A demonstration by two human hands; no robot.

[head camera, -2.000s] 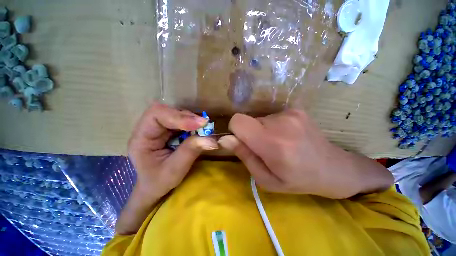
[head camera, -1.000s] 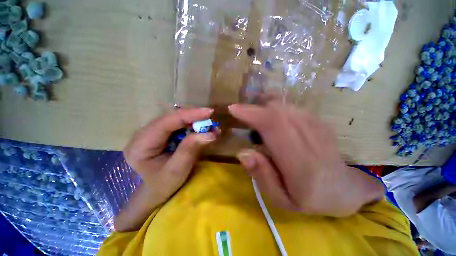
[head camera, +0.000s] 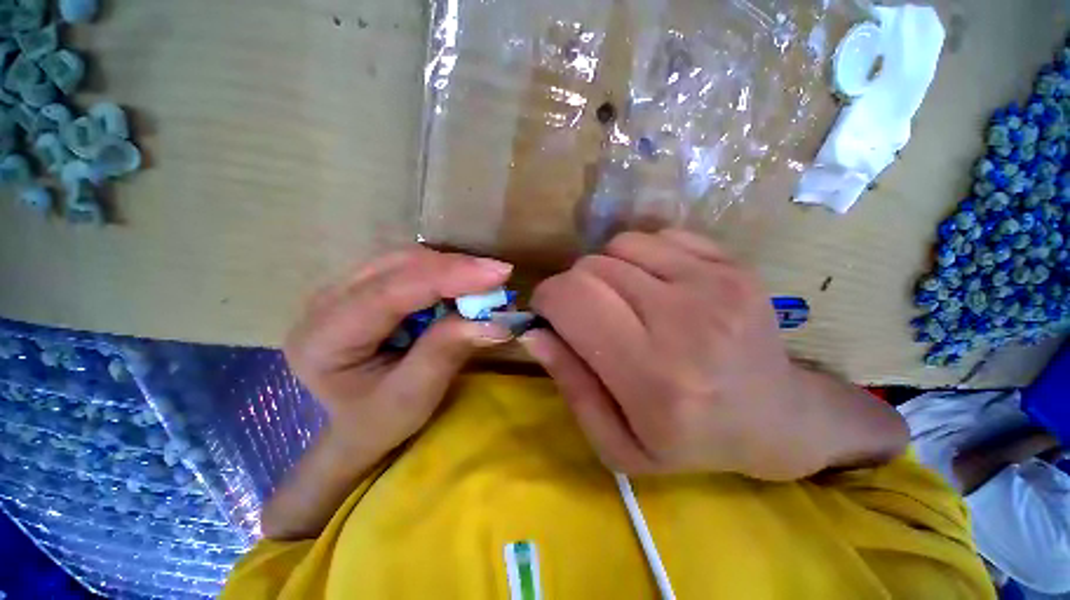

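Observation:
My left hand (head camera: 393, 322) pinches a small blue-and-white toy head (head camera: 481, 305) between thumb and forefinger. More blue-and-white pieces (head camera: 413, 326) show partly inside its curled fingers. My right hand (head camera: 669, 340) is closed around a craft knife (head camera: 791, 312). The blue end of its handle sticks out past the right side of the hand, and its short grey blade reaches from the fingertips to the lower edge of the toy head. Whether the blade touches the piece is hard to tell. Most of the handle is hidden by the hand.
A glossy clear plastic sheet (head camera: 540, 152) lies ahead on the bench. A white scrap (head camera: 874, 129) with a round white item (head camera: 858, 59) is right of it. Pale cups (head camera: 76, 141) lie far left, a dense blue-grey pile (head camera: 997, 223) far right. A clear tray (head camera: 106, 434) is lower left. Another person's white clothing shows lower right.
A second ago my right hand was open-fingered and blurred, apart from the piece. Now it is closed on the knife with the blade at the toy head. The bench view has shifted slightly.

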